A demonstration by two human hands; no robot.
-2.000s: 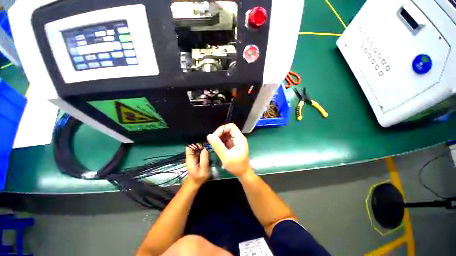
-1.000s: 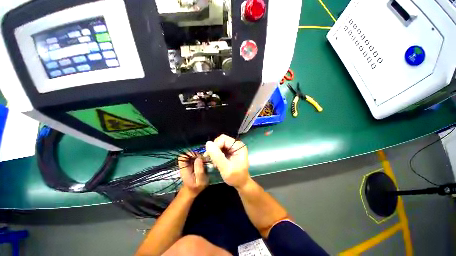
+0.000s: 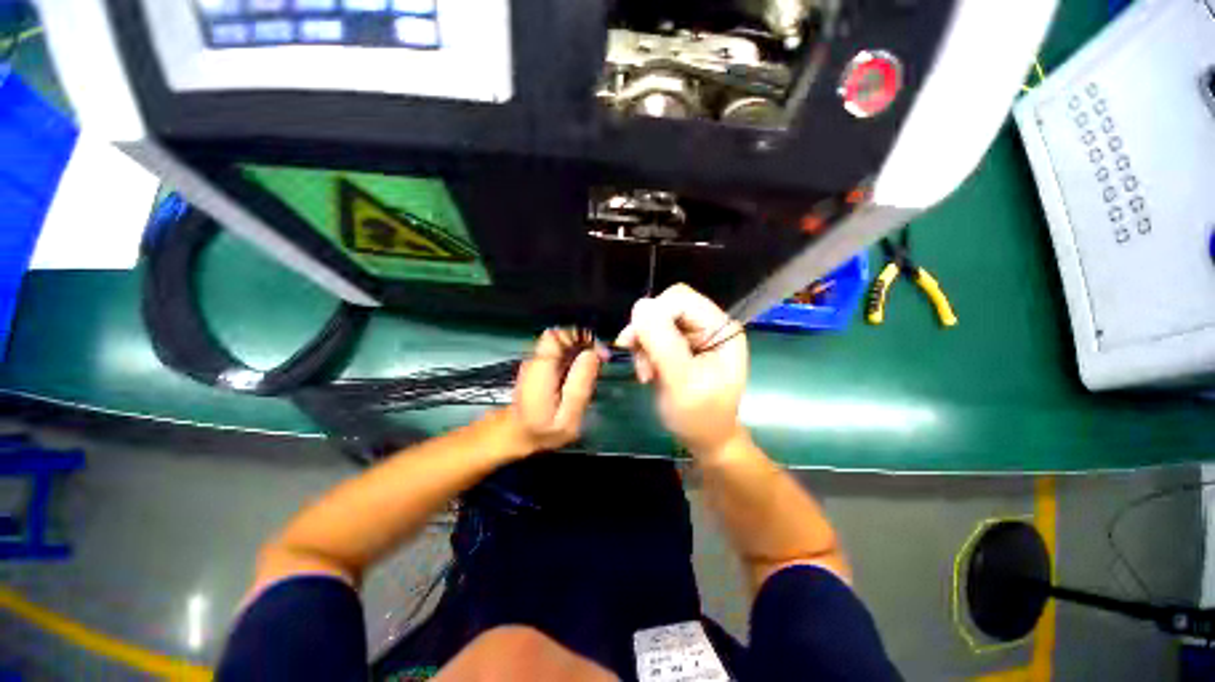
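A white and black crimping machine (image 3: 533,173) stands directly in front. My right hand (image 3: 693,360) pinches a thin black wire (image 3: 652,271) whose upper end reaches up to the metal-edged feed slot (image 3: 646,217); whether the tip is inside is too small to tell. My left hand (image 3: 554,386) is closed on the black wire bundle (image 3: 440,384) just left of my right hand, below the machine's front. The bundle runs left to a thick black cable coil (image 3: 173,313) on the green bench. The fingers hide part of the wires.
A blue parts bin (image 3: 823,309) and yellow-and-black pliers (image 3: 906,283) lie right of the machine. A second white machine (image 3: 1133,200) stands at the far right. A touchscreen (image 3: 320,27) and red button (image 3: 870,84) are on the front. The bench edge (image 3: 826,466) runs below the hands.
The view has shifted and the machine appears closer. My right hand has risen towards the slot, with a wire now upright below it. My left hand stays closed on the bundle.
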